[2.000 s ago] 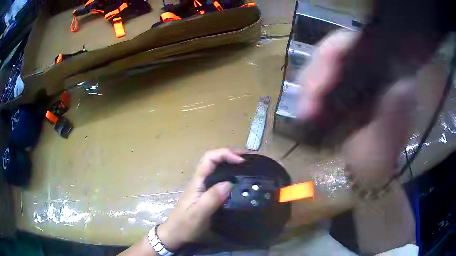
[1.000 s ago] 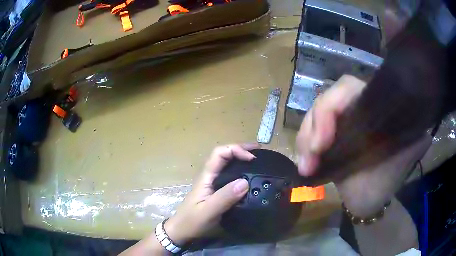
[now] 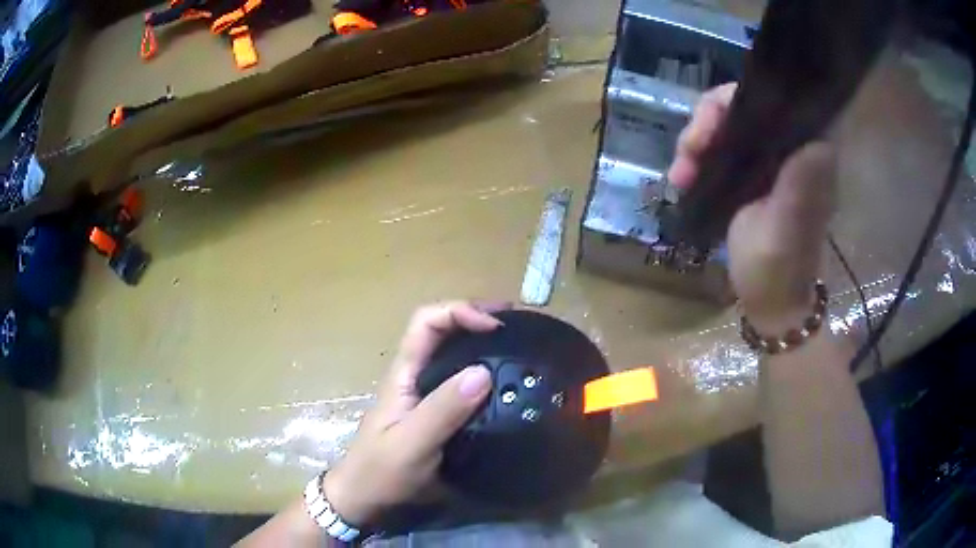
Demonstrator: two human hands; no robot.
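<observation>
My left hand (image 3: 412, 428), bare with a pale watch at the wrist, holds a round black speaker (image 3: 546, 460) near the bench's front edge. Its thumb lies on the black cover plate (image 3: 522, 396), which shows several round holes or screws. An orange strap (image 3: 621, 391) sticks out to the right of the speaker. My right hand (image 3: 765, 203), with a bead bracelet, grips a large dark electric screwdriver (image 3: 787, 96). The tool's lower end is at the front of the silver screw feeder (image 3: 631, 198); its tip cannot be made out clearly.
A cardboard tray (image 3: 321, 102) with black-and-orange parts is at the back left. Two dark speakers (image 3: 48, 257) lie at the far left, beside a loose cover-and-strap piece (image 3: 120, 241). A pale flat strip (image 3: 546, 248) lies left of the feeder. A dark cable (image 3: 929, 252) hangs at right.
My right hand and the screwdriver have moved from near the speaker up to the feeder's front. My left hand still holds the speaker. The whole view has shifted slightly.
</observation>
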